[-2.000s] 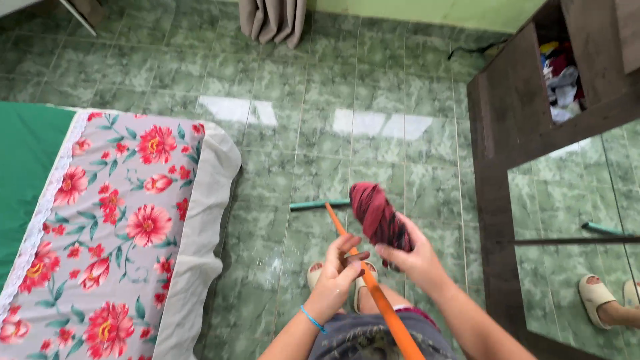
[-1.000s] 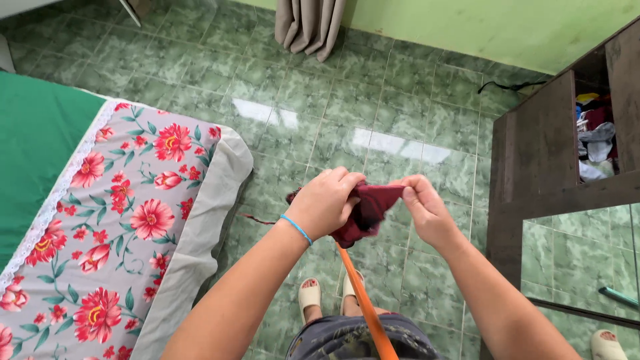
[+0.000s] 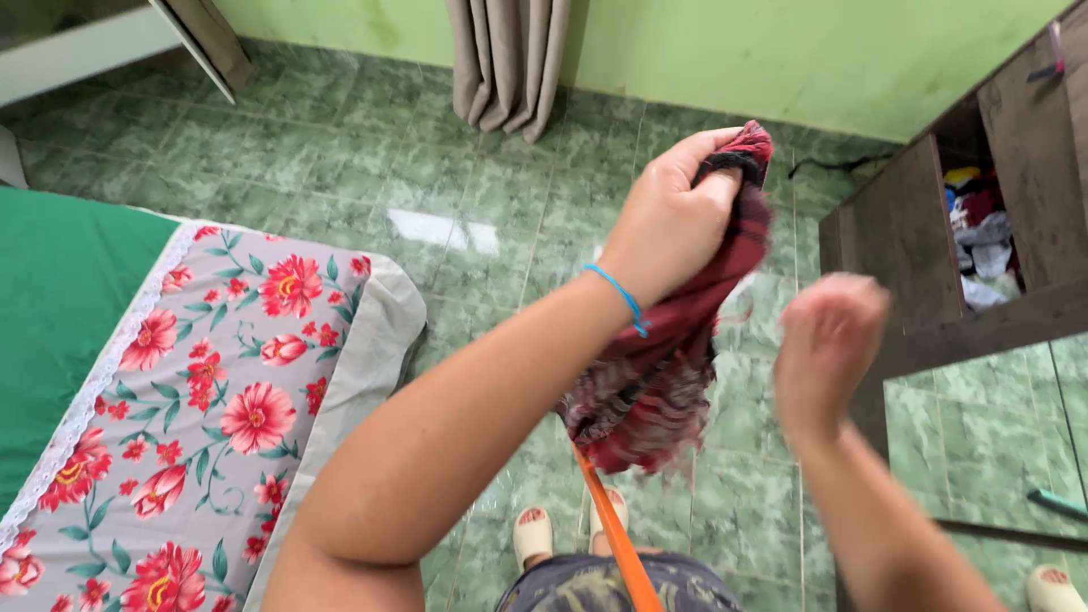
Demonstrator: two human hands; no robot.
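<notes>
My left hand (image 3: 680, 208) grips a red and black fringed cloth (image 3: 659, 374) by its top, in front of me. The cloth hangs down, its frayed lower part spread out. An orange pole (image 3: 620, 544) runs from under the cloth down to my body; its far end is hidden behind the cloth. To the right, my right hand (image 3: 829, 340) is blurred and apart from the cloth, with nothing visible in it; its fingers look curled, but whether they are closed cannot be told.
A bed with a floral sheet (image 3: 255, 416) stands at the left. On the right is a dark wooden cabinet (image 3: 901, 246) with clothes (image 3: 982, 246) inside and a mirror (image 3: 977, 450) reflecting the floor. A grey-brown curtain (image 3: 507, 64) hangs by the green wall (image 3: 722, 59).
The cloth was bunched in my hands and now hangs loose from my left hand. My right hand, which pinched the cloth a second ago, has let go. The view has shifted.
</notes>
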